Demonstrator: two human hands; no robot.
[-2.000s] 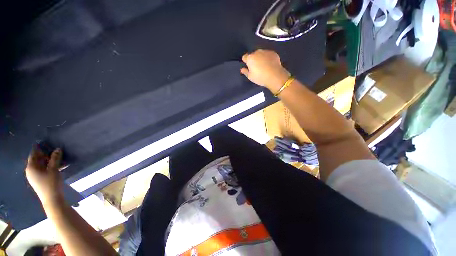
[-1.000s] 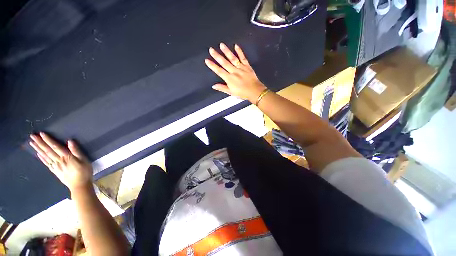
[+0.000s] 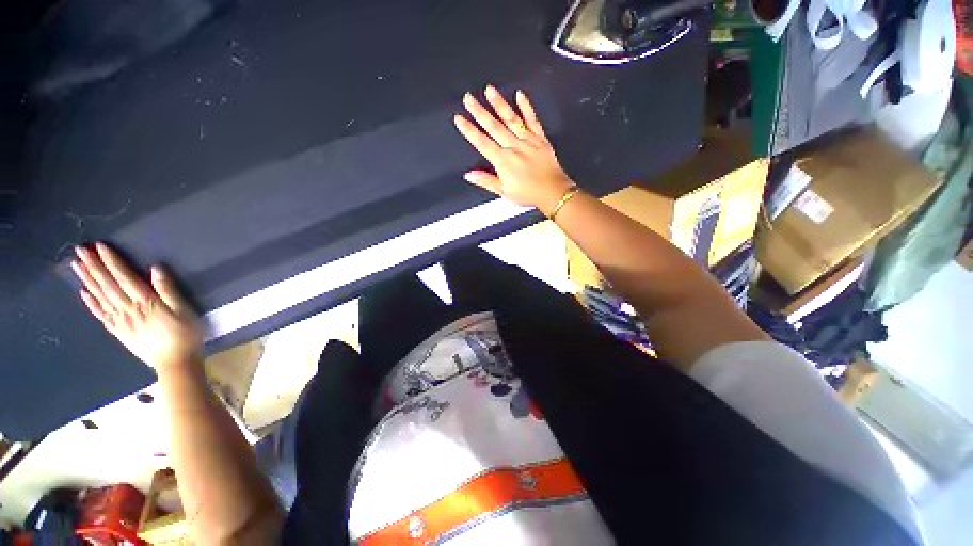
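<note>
A dark garment strip (image 3: 309,190) lies flat on the black-cloth table, running from lower left to upper right. A long white interfacing strip (image 3: 363,266) lies along the table's front edge. My left hand (image 3: 139,309) lies flat, palm down with fingers spread, at the strip's left end. My right hand (image 3: 517,151) lies flat, palm down with fingers spread, at its right end. Both hands hold nothing and cover the ends of the strips. The steam iron (image 3: 621,29) stands beyond my right hand, cut off by the top edge.
Brown cartons (image 3: 843,208) stand to the right of the table. Grey-blue cut strips (image 3: 617,317) lie below the front edge. White tape loops (image 3: 838,21) and an interfacing roll (image 3: 926,48) are at the upper right. A red crate (image 3: 110,512) is at the lower left.
Two seconds ago my fingers were curled at the strip's ends. They have since opened and flattened onto the cloth, and both hands have moved inward. Over the last second they have stayed nearly still.
</note>
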